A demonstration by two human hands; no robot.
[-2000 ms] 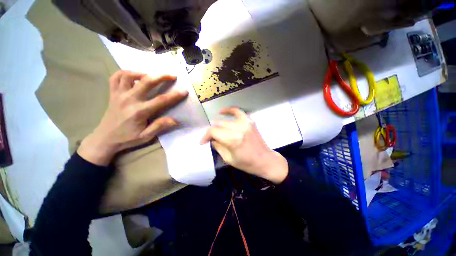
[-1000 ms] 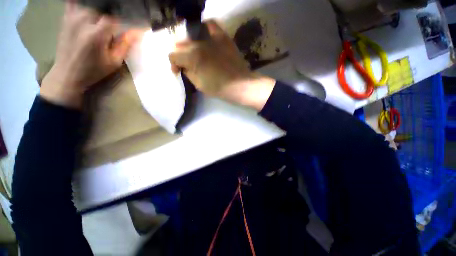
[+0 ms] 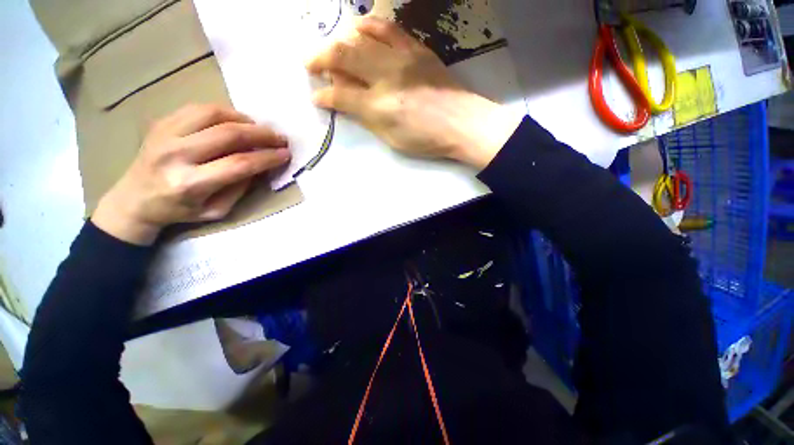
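Observation:
A khaki front panel (image 3: 144, 91) with a raised narrow flap lies on the white tabletop at the left. A thin white-pale lilac lining piece (image 3: 261, 74) lies along its right side, with a curved lower edge. My left hand (image 3: 196, 165) rests on the panel, its fingertips on the lining near the lower corner; whether it pinches the cloth I cannot tell. My right hand (image 3: 392, 87) lies over the right edge of the lining, fingers bent; what is under them is hidden. The needle plate (image 3: 361, 6) shows at the top edge. The machine head is out of view.
Scissors (image 3: 620, 76) with red-orange and yellow handles lie right of the machine bed. Blue baskets (image 3: 723, 209) stand at the right, with smaller scissors (image 3: 670, 193) in one. Khaki and white cloth (image 3: 178, 361) hangs below the table's front edge.
Both hands have come down from the needle area toward the front. The panel and lining have shifted, and the lining's curved end now lies flatter. The view has tilted down, losing the machine head.

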